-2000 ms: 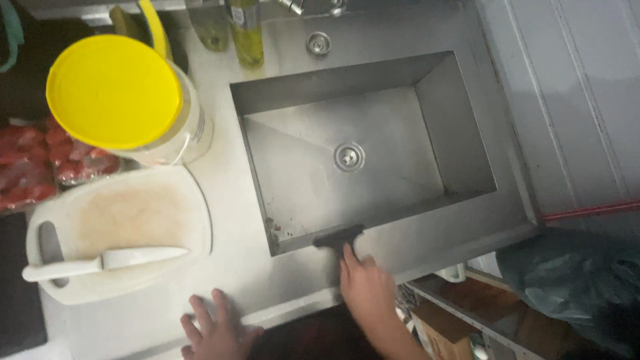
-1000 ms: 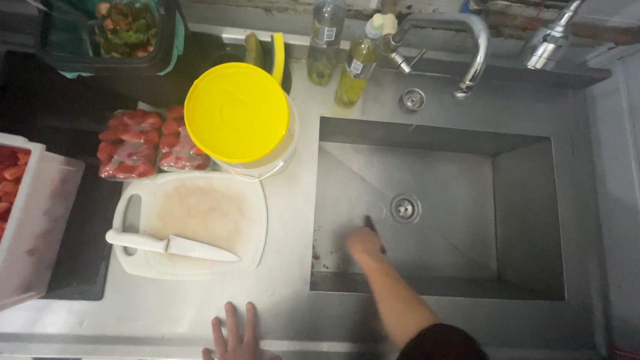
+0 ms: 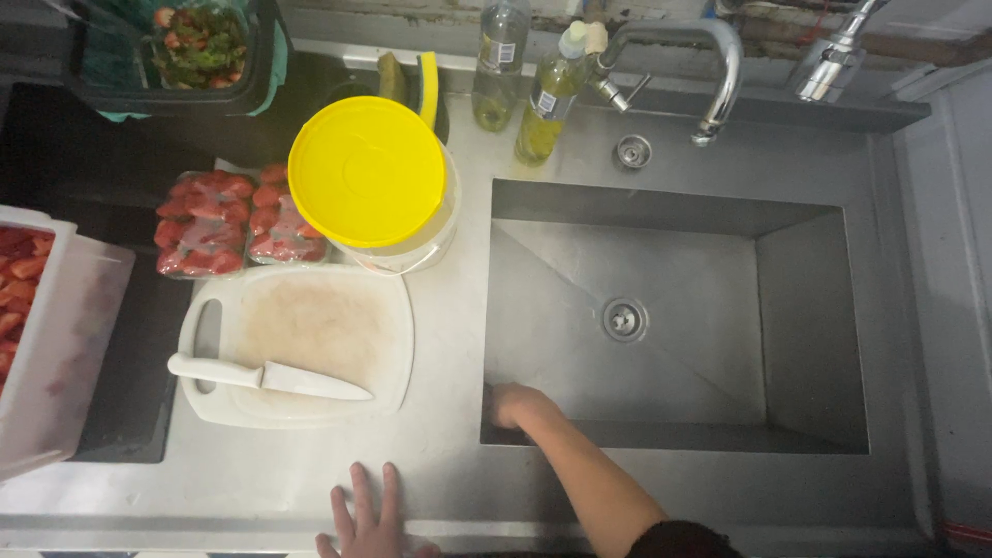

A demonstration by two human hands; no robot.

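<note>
My right hand (image 3: pixel 518 406) reaches down into the near left corner of the stainless steel sink (image 3: pixel 674 318). Its fingers are mostly hidden, and a dark thing shows faintly at them against the sink's left wall. My left hand (image 3: pixel 370 511) rests with spread fingers on the steel counter (image 3: pixel 449 480) near its front edge, holding nothing. Beyond it lies a white cutting board (image 3: pixel 325 325) with reddish stains. A white-handled knife (image 3: pixel 271 376) lies across the board, its blade toward the right. The drain (image 3: pixel 625 319) sits near the middle of the sink floor.
Behind the board stand a white bucket with a yellow lid (image 3: pixel 368 170) and packs of strawberries (image 3: pixel 205 225). A tub of cut strawberries (image 3: pixel 85 333) is at left, a bin of trimmings (image 3: pixel 267 85) behind. Bottles (image 3: pixel 550 108) and a faucet (image 3: pixel 728 70) line the back.
My right hand has moved from the sink's front rim, where it held a dark squeegee-like tool, down inside to the near left corner. The left hand stays on the counter. The view has shifted.
</note>
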